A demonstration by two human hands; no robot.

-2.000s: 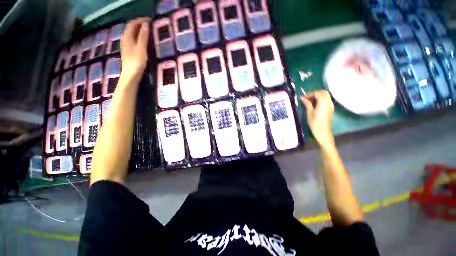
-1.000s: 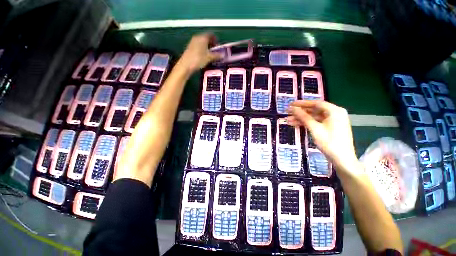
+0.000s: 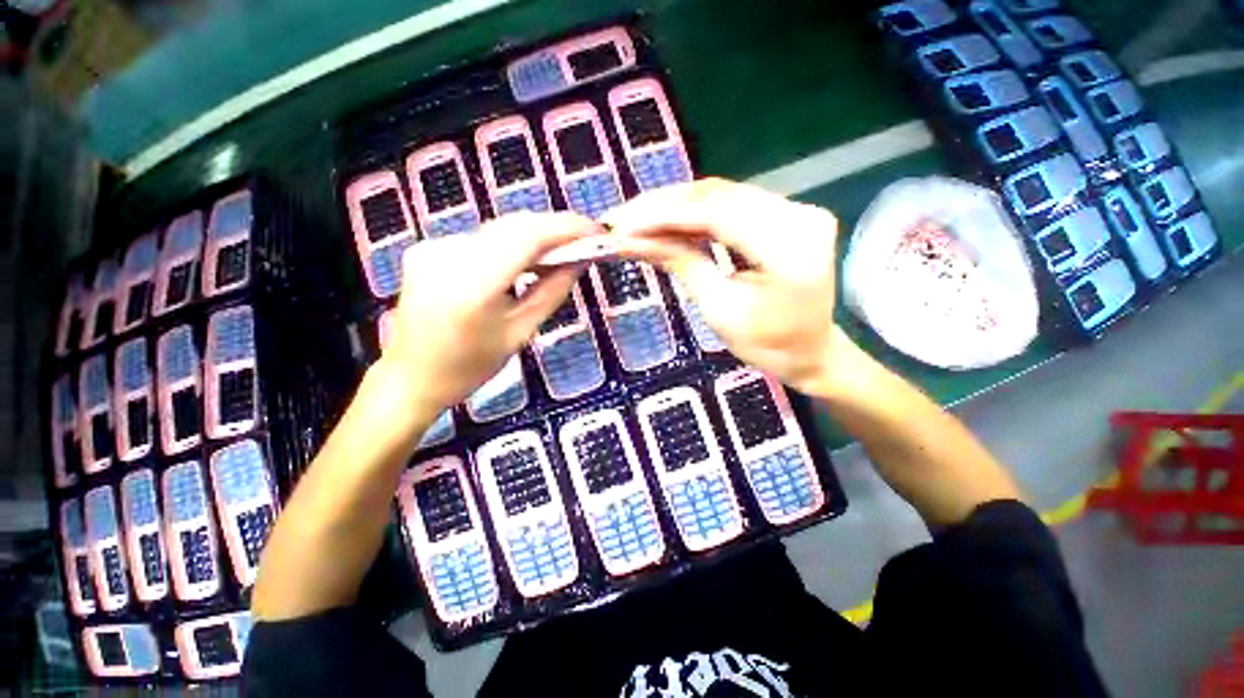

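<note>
My left hand (image 3: 471, 293) and my right hand (image 3: 744, 266) meet above the middle of the blister tray (image 3: 450, 630). They hold one phone housing (image 3: 589, 251) between them, seen nearly edge-on. The right fingertips touch its edge; whether they also pinch a small part cannot be told. Rows of pink-rimmed phone housings (image 3: 610, 491) lie face up in the tray, with dark screens and pale blue keypads. One lies sideways at the tray's far end, beside an empty dark pocket (image 3: 423, 120). My hands and forearms hide part of the middle rows.
A tall tray stack (image 3: 293, 341) with pink-rimmed units on top stands at left. An open clear bag (image 3: 941, 273) with red-pink bits lies right of the tray. Trays of blue-looking units (image 3: 1050, 205) are further right. A red stool or crate (image 3: 1176, 477) stands on the floor at right.
The housing my left hand lifted from the tray's far end is now held close over the middle rows. My right hand has come to meet it. The view has turned and shifted.
</note>
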